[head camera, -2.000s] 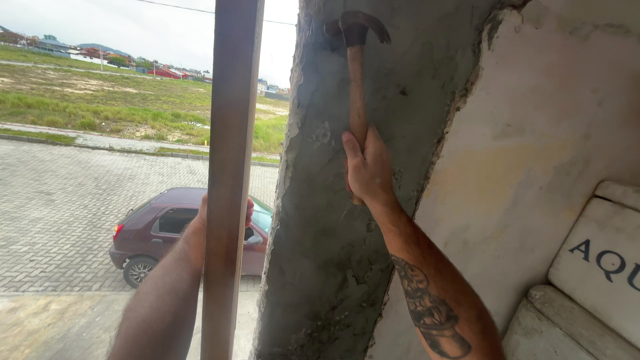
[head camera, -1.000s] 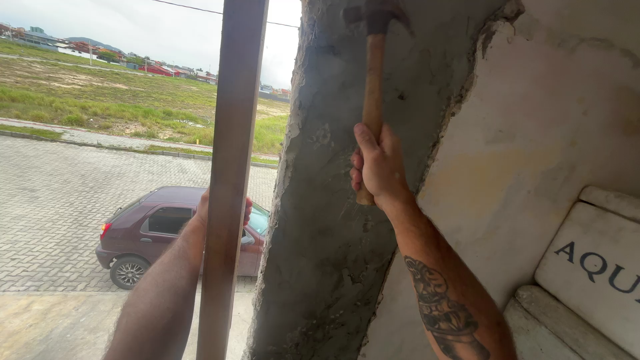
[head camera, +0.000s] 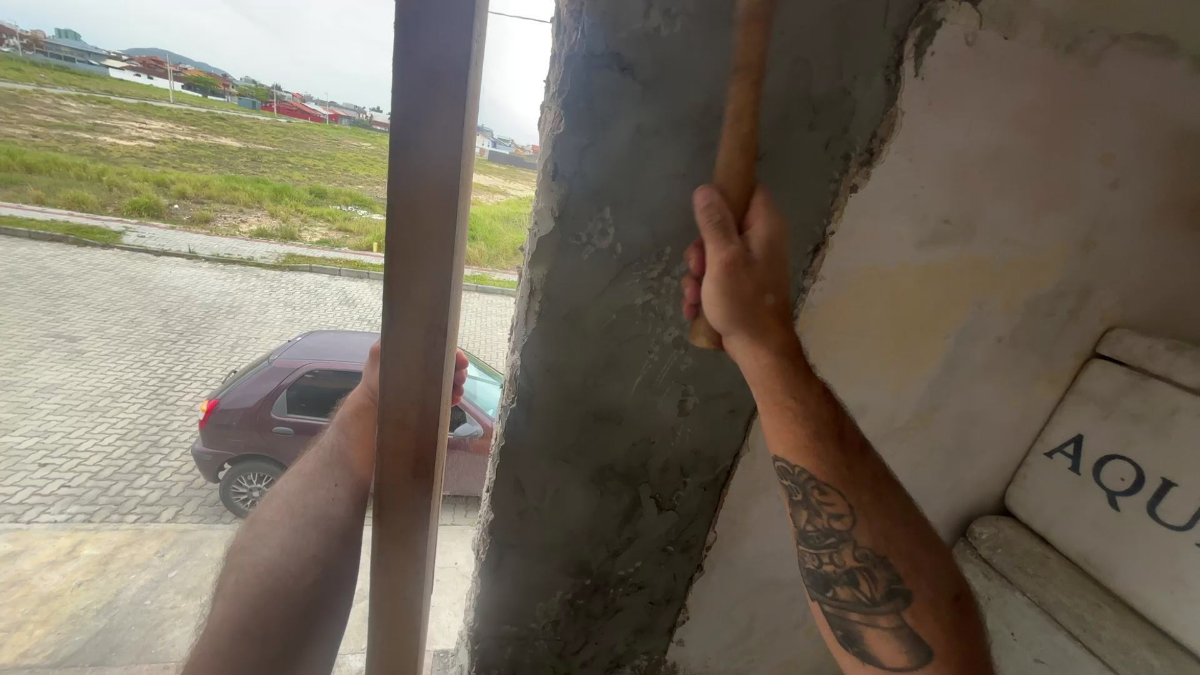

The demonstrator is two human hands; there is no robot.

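Note:
My right hand (head camera: 738, 272) is closed around the lower part of a hammer's wooden handle (head camera: 745, 103), held upright in front of a band of grey cement render (head camera: 619, 328). The hammer's head is out of view above the top edge. On the left, my left hand (head camera: 459, 377) grips an upright wooden board (head camera: 427, 234) from behind; the board hides most of that hand, with fingertips showing at its right edge. The board stands to the left of the render's rough edge, with a gap between them in view.
Right of the render is a pale, stained wall (head camera: 947, 281) with a broken plaster edge. White cushions (head camera: 1106, 450), one bearing writing, sit at the lower right. Outside, a dark red car (head camera: 319, 394) stands on block paving (head camera: 112, 328) before a grassy field (head camera: 206, 178).
The hammer's head, seen against the render in both earlier frames, has gone out at the top as my right hand rose with the handle. My left hand still holds the board.

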